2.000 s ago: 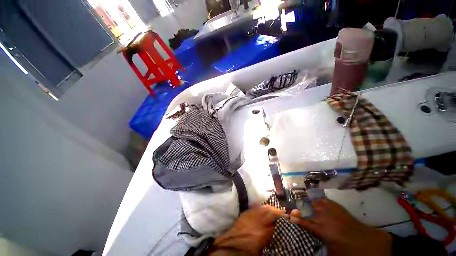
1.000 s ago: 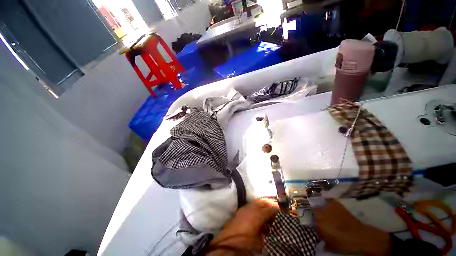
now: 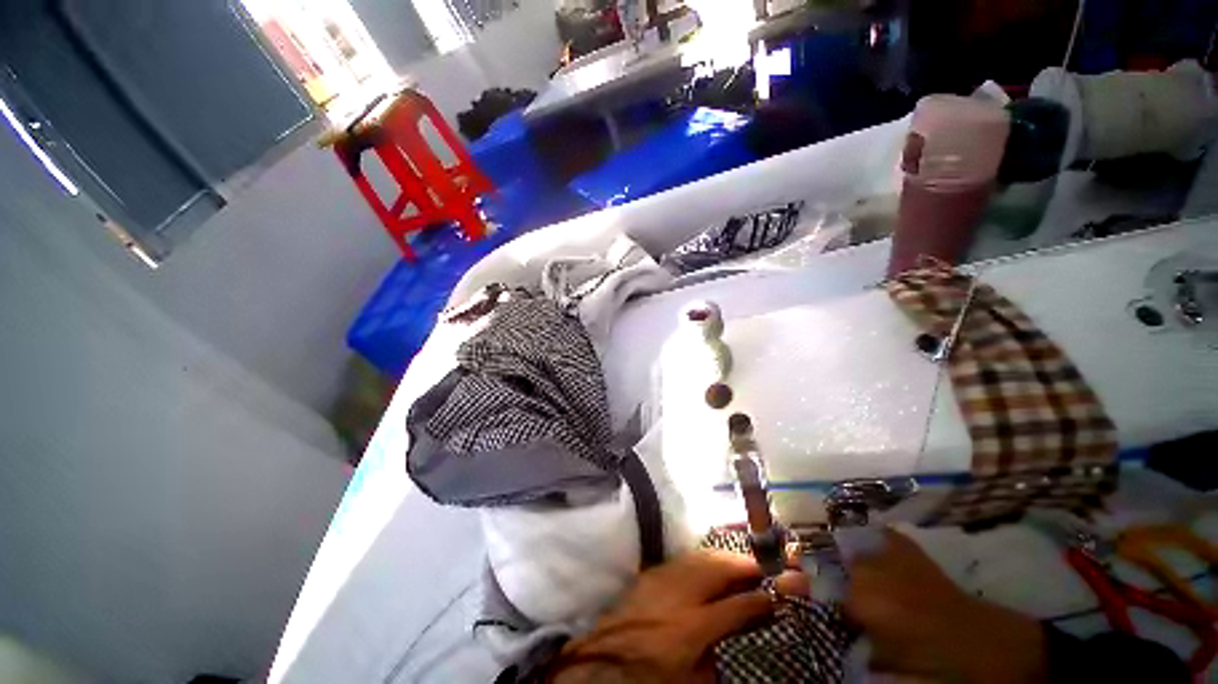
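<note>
A black-and-white checked fabric panel [image 3: 781,647] lies under the needle area of the white sewing machine [image 3: 835,381]. My left hand [image 3: 661,617] rests on its left side, with fingertips close to the presser foot [image 3: 769,548]. My right hand [image 3: 922,608] is at its right side, fingers near the foot and partly blurred; its grip is unclear. Pale grey-white fabric [image 3: 554,555] with a dark strip [image 3: 645,515] is bunched left of the needle. More checked fabric with a grey edge [image 3: 514,401] lies behind it.
Plaid cloth [image 3: 1022,401] drapes over the machine arm. Orange-red and yellow-orange scissors [image 3: 1115,595] lie to the right. A pink bottle [image 3: 946,181] and a white thread cone [image 3: 1142,114] stand behind. A plastic bag [image 3: 761,241] lies at the rear. A red stool [image 3: 414,167] is beyond.
The checked panel shows less between my hands and sits lower. My left fingers have spread across it towards the foot. My right hand has moved slightly right of its earliest position.
</note>
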